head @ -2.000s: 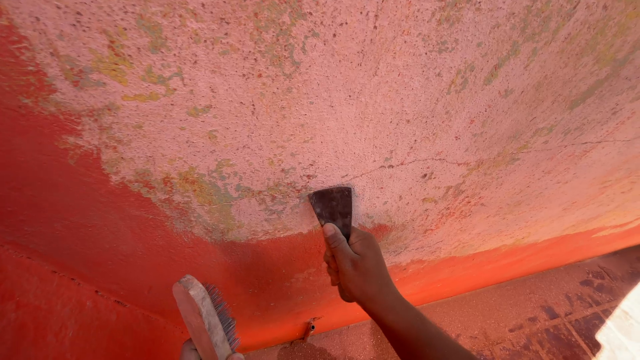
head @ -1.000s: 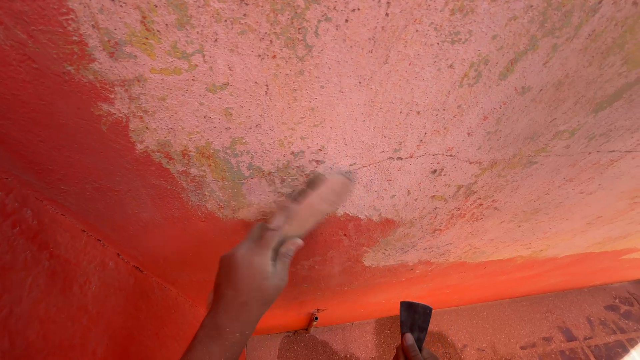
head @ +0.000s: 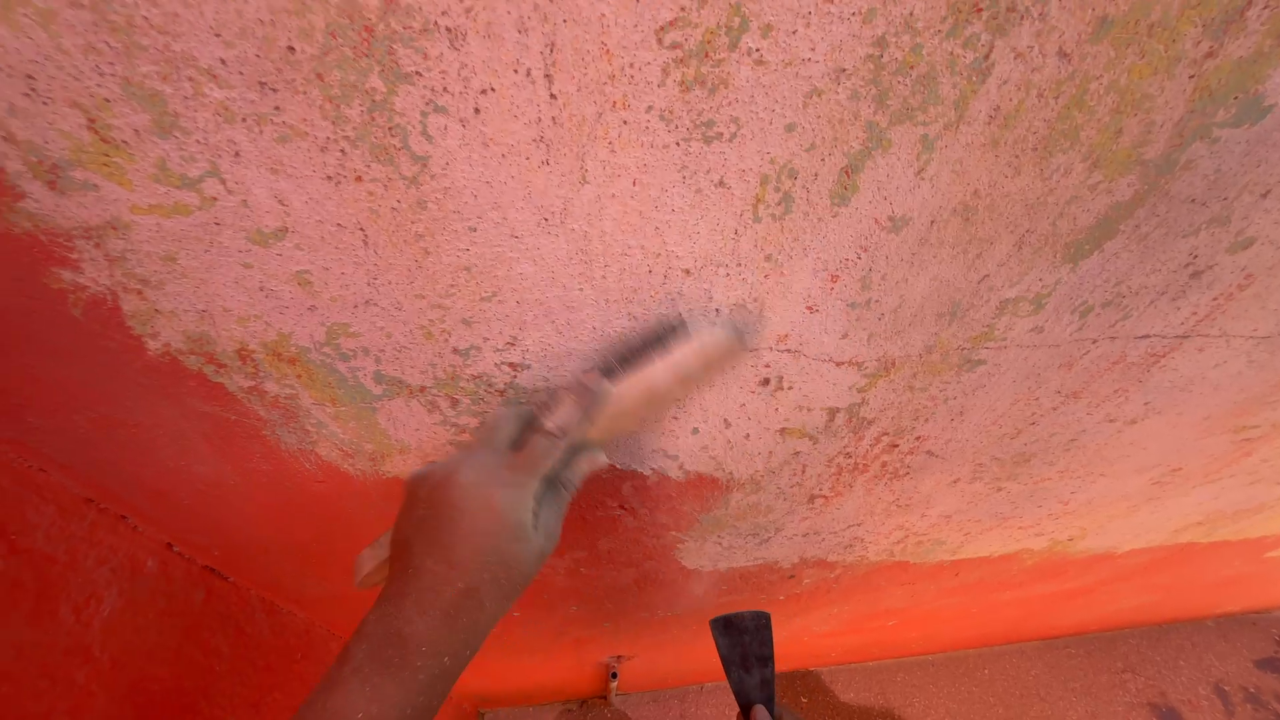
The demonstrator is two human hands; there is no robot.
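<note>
My left hand grips a wire brush with a wooden body, blurred by motion. Its dark bristles face the scraped pink part of the wall, just above a ragged edge of red paint. At the bottom of the view my right hand is mostly cut off; its fingertip shows on a putty knife, whose dark, flared blade points up and stands apart from the brush.
A short pipe stub sticks out low on the red wall. Below runs a dusty reddish floor. A red wall surface meets this one at the lower left. A thin crack crosses the pink area.
Two seconds ago the putty knife was against the wall and the brush was low at the left. Since then the right hand has dropped with the knife, and the left has raised the brush to the wall.
</note>
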